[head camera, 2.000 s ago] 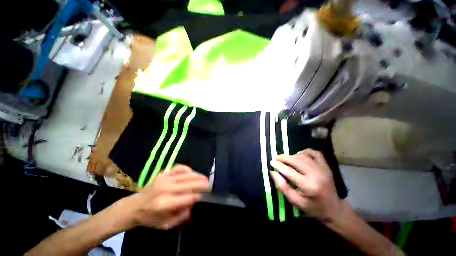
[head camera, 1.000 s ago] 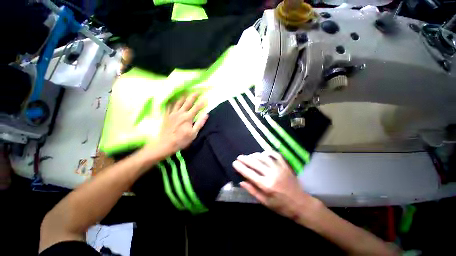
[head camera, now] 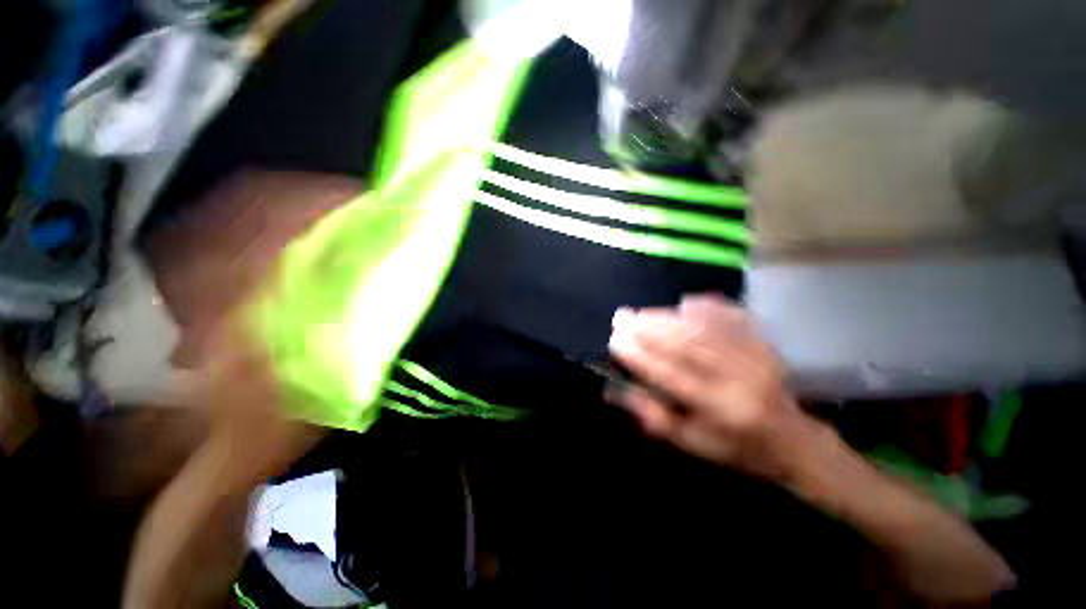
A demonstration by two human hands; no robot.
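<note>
The black garment panel point(head camera: 536, 286) lies in front of the machine, with two groups of three stripes; the upper stripe trim point(head camera: 619, 212) runs nearly level. The neon green panel point(head camera: 405, 262) lies along its left side. My left hand point(head camera: 256, 274) is strongly blurred at the left edge of the green cloth; its fingers cannot be made out. My right hand point(head camera: 703, 375) is at the lower right of the black panel, fingers bent, pinching its edge. The sewing machine head point(head camera: 679, 71) is blurred above the cloth; the needle area is not clear.
The pale machine bed point(head camera: 893, 321) extends at the right. Another machine with blue parts point(head camera: 54, 232) stands at the far left. Dark cloth point(head camera: 322, 95) lies at the back left. White paper or cloth point(head camera: 300, 512) is below left. Red and green items point(head camera: 959, 434) are below right.
The garment has turned so the upper stripes run nearly level instead of slanting. My left hand has moved left to the green panel's outer edge. My right hand has bent its fingers. The view has shifted.
</note>
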